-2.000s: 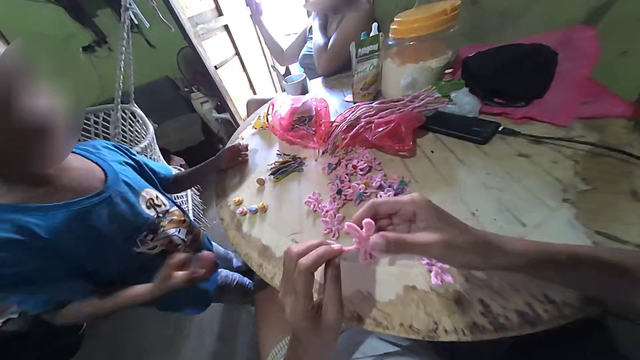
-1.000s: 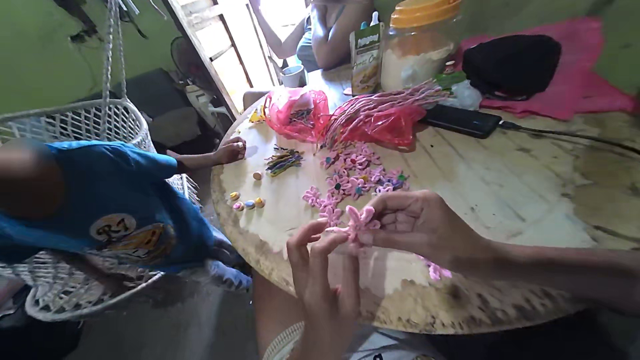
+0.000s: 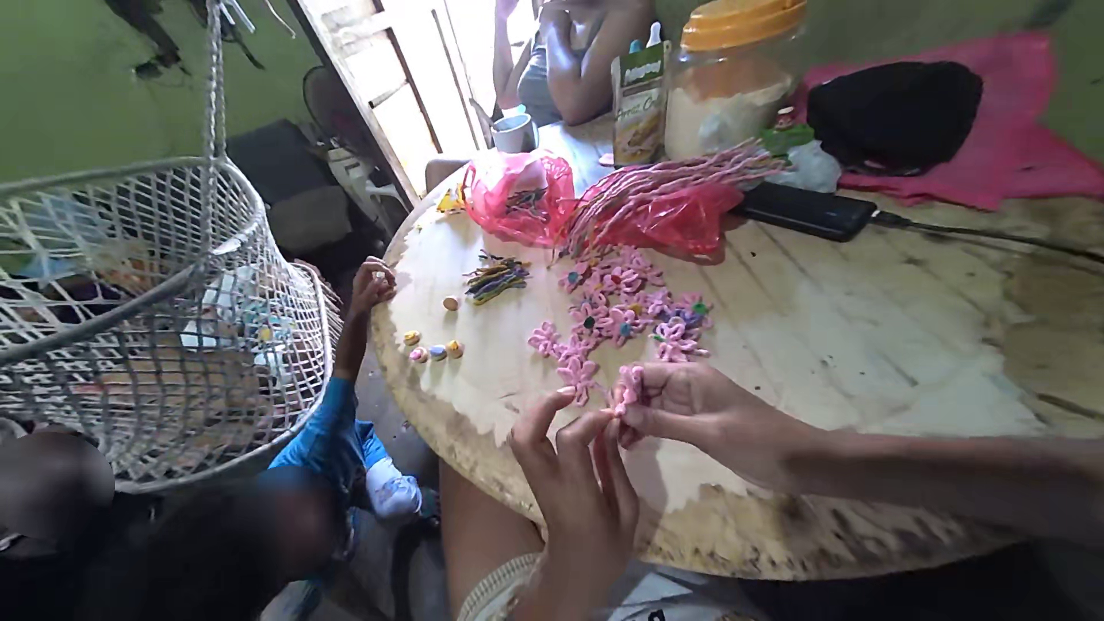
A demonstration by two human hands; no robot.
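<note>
A pink flower of looped yarn or pipe cleaner (image 3: 630, 390) is pinched in my right hand (image 3: 711, 414). My left hand (image 3: 582, 474) meets it from the left, its fingertips closed on the flower's lower end. Just beyond lies a cluster of similar pink flowers (image 3: 621, 323), some with coloured centres. Left of them are a small bundle of dark and yellow strands (image 3: 498, 279) and several small round pieces with coloured tops (image 3: 438, 352). Long pink strands (image 3: 673, 185) rest on a pink plastic bag behind the flowers. The fingers hide part of the held flower.
On the wooden table (image 3: 466, 414) stand a lidded jar (image 3: 729, 95), a carton (image 3: 639, 108) and a mug (image 3: 515, 134). A phone (image 3: 806, 210) with a cable lies at right, near a black cap (image 3: 893, 112). Another person's hand (image 3: 373, 283) touches the left edge; a netted hammock chair hangs beyond.
The person in blue at the left has bent down lower, one hand still on the table edge. The flower in my hands has turned from facing the view to more edge-on.
</note>
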